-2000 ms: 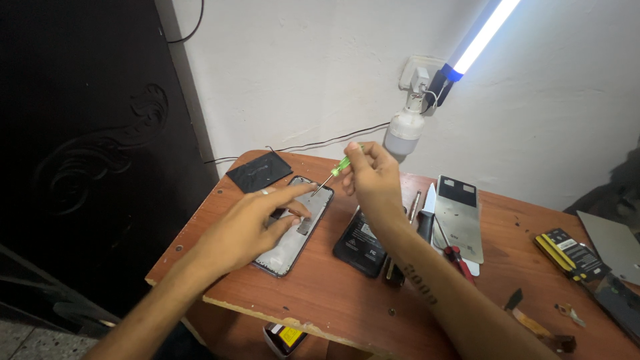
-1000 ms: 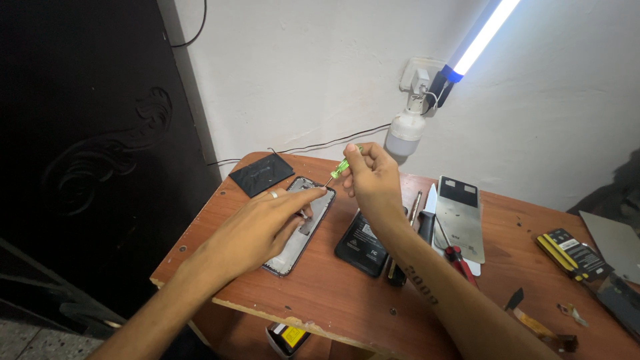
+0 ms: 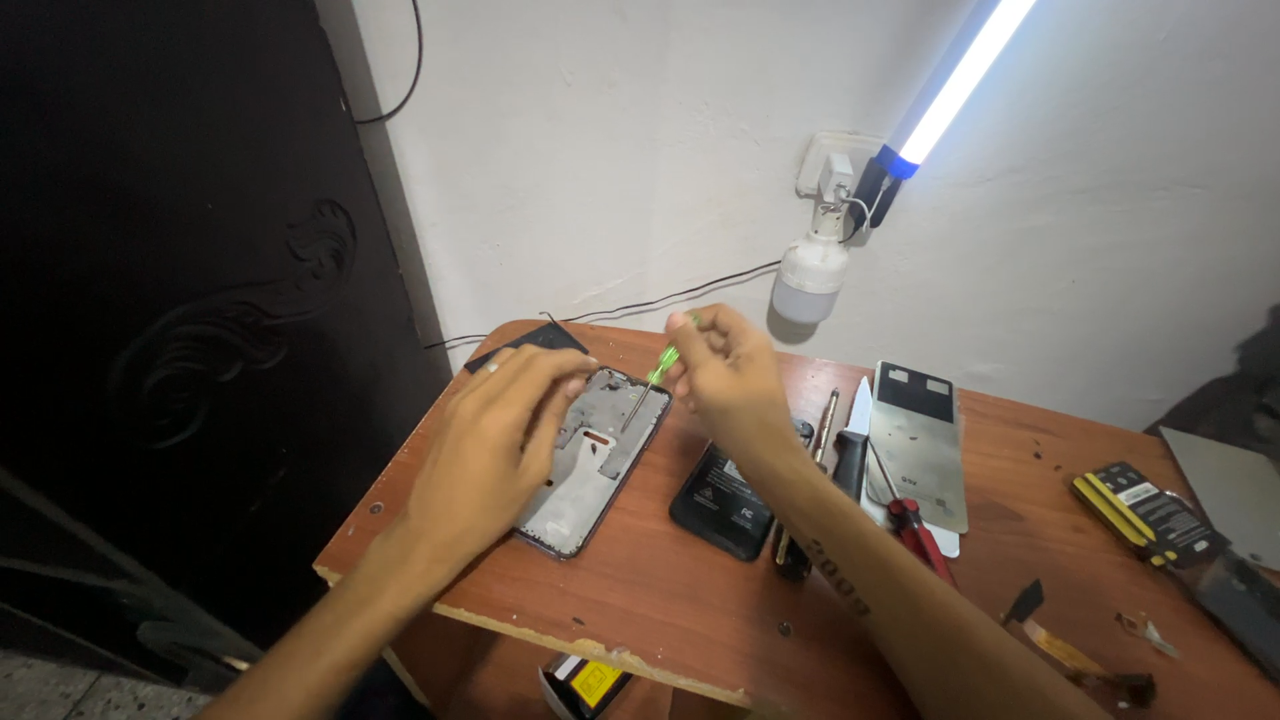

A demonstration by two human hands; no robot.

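My right hand [image 3: 728, 375] grips the green handle of a small screwdriver [image 3: 660, 368], whose metal shaft points down over the upper right part of an opened phone frame [image 3: 580, 500]. Whether the tip touches the frame I cannot tell. My left hand [image 3: 500, 430], wearing a ring, hovers over the frame's left side, fingers bent and apart, holding nothing visible. It hides part of the frame and of a dark flat panel [image 3: 545, 342] behind. Under my right wrist lies a black phone back part [image 3: 722, 510] with printing, partly covered by my forearm.
Right of my forearm lie a knife [image 3: 855, 440], a red-handled screwdriver [image 3: 915, 530], a metal tool [image 3: 826, 425] and a grey phone back cover [image 3: 915, 450]. Farther right are a black and yellow battery [image 3: 1150, 515] and flex cables [image 3: 1065, 650]. A lit tube lamp [image 3: 965, 85] hangs above.
My left hand has drawn back from the screwdriver tip, toward the left, uncovering more of the phone frame. The screwdriver, still in my right hand, now points over the frame's inner surface.
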